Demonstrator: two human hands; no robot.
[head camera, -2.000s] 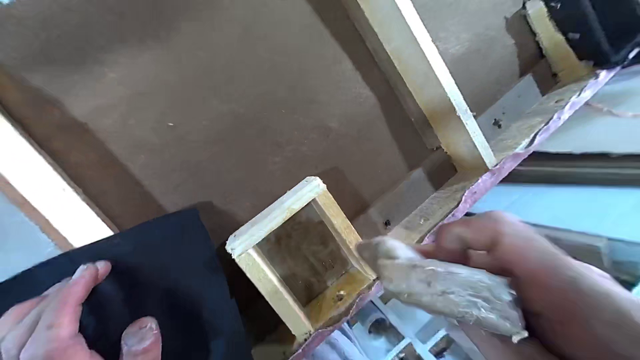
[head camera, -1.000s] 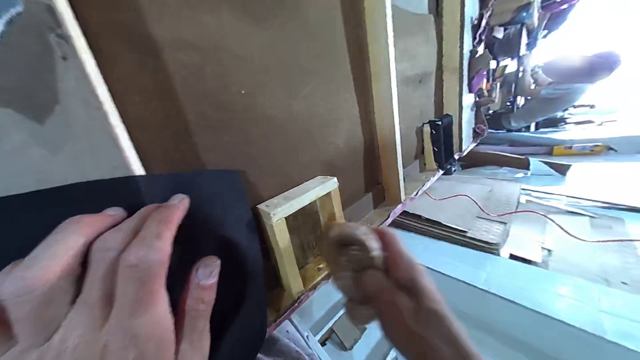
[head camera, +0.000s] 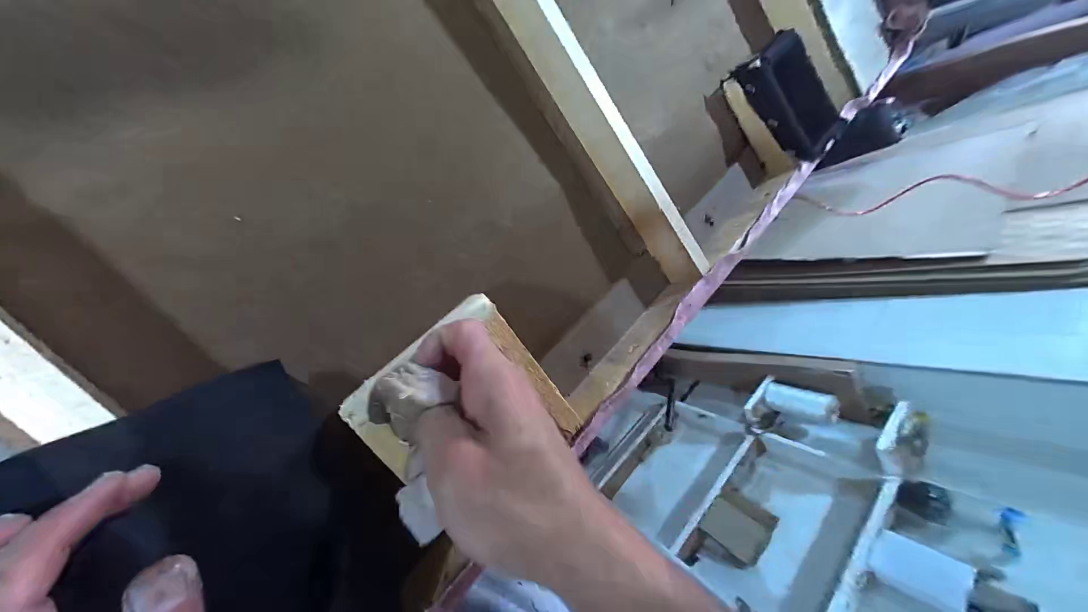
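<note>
My right hand is closed around a crumpled, whitish wad, whose material I cannot tell. The wad touches the top of a small wooden box frame fixed at the edge of a larger wooden frame. My left hand rests at the lower left on a sheet of black fabric, fingers apart. The black fabric lies beside the small box frame, over part of the brown panel. My right hand hides part of the box frame.
A wooden crosspiece spans the panel, and a pink strip runs along the frame's edge. A black object sits at the upper right. A red cord and a compartmented white tray lie beyond the edge.
My right hand with the wad has moved from the box frame's right side onto its top. My left hand stays on the black fabric, which shows less of the hand now. The view has shifted.
</note>
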